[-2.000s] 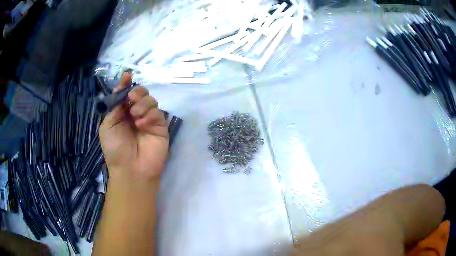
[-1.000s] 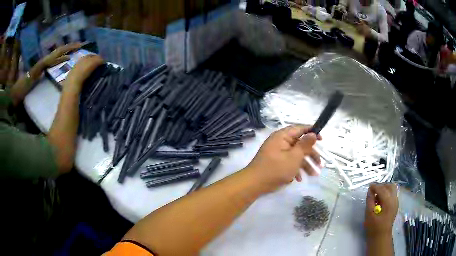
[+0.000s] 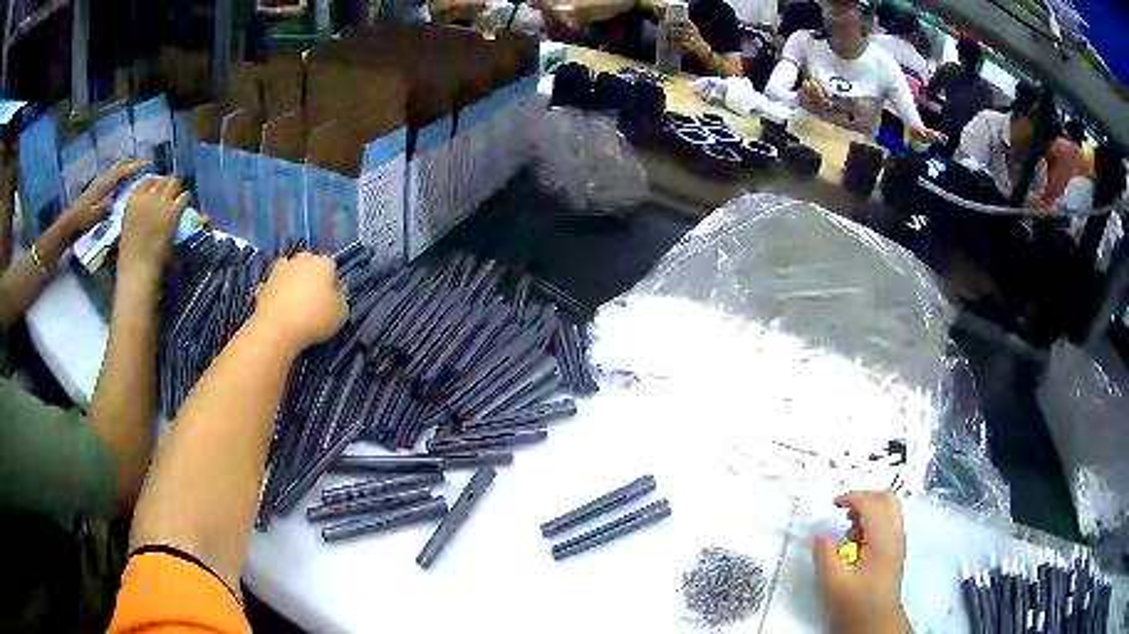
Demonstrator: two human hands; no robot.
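My left hand [image 3: 303,297] reaches onto the back of the heap of black tubes [image 3: 458,334]. Its fingers are curled down; whether they grip a tube is hidden. My right hand [image 3: 867,564] is closed around the screwdriver, whose yellow end [image 3: 848,552] and a bit of red show at the fingers. Two black tubes [image 3: 607,514] lie side by side left of the round pile of small screws [image 3: 723,587]. The white strips behind the screws are mostly lost in glare.
The clear plastic bag [image 3: 805,266] stands open behind the screws. Black pieces with white ends [image 3: 1040,597] lie at the right edge. Cardboard boxes [image 3: 384,186] stand behind the heap. Another person's hands [image 3: 149,217] are at the left. People sit at a table beyond.
My left hand has moved from above the screws to the heap at the left. Two black tubes now lie left of the screws. My right hand still holds the screwdriver.
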